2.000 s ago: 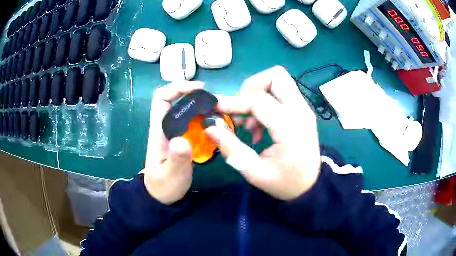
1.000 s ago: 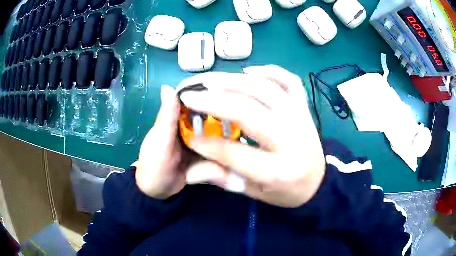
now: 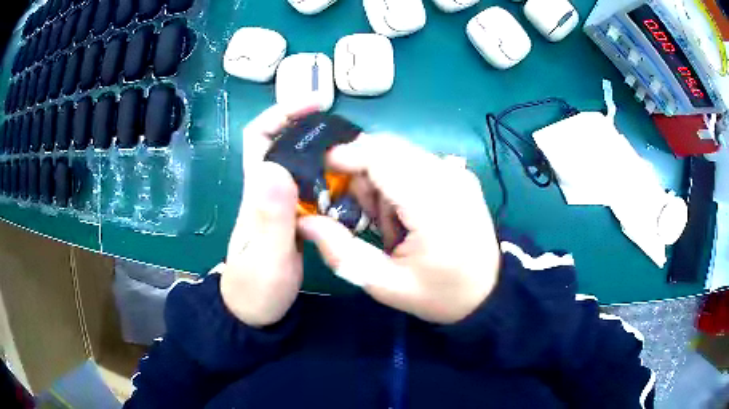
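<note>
An open black charging case (image 3: 312, 142), with a pale logo on its lid and orange inside, is held above the mat's front part. My left hand (image 3: 266, 232) grips it from the left side. My right hand (image 3: 424, 228) is at its right side, with thumb and fingers around small dark and silver earbuds (image 3: 345, 214) at the case's lower edge. The picture is blurred there, and I cannot tell whether the earbuds sit in the case or are outside it. The fingers hide part of the orange inside.
A clear blister tray (image 3: 144, 188) holds black cases at left. Several white charging cases (image 3: 364, 64) lie behind my hands. A black cable (image 3: 511, 144), crumpled white paper (image 3: 587, 160), power supply (image 3: 651, 52), red holder (image 3: 686, 134) and flat black device (image 3: 692, 220) are at right.
The case has turned so its lid and logo show again. My right hand has drawn back from over the case to its right side, and dark and silver earbuds show at its fingertips.
</note>
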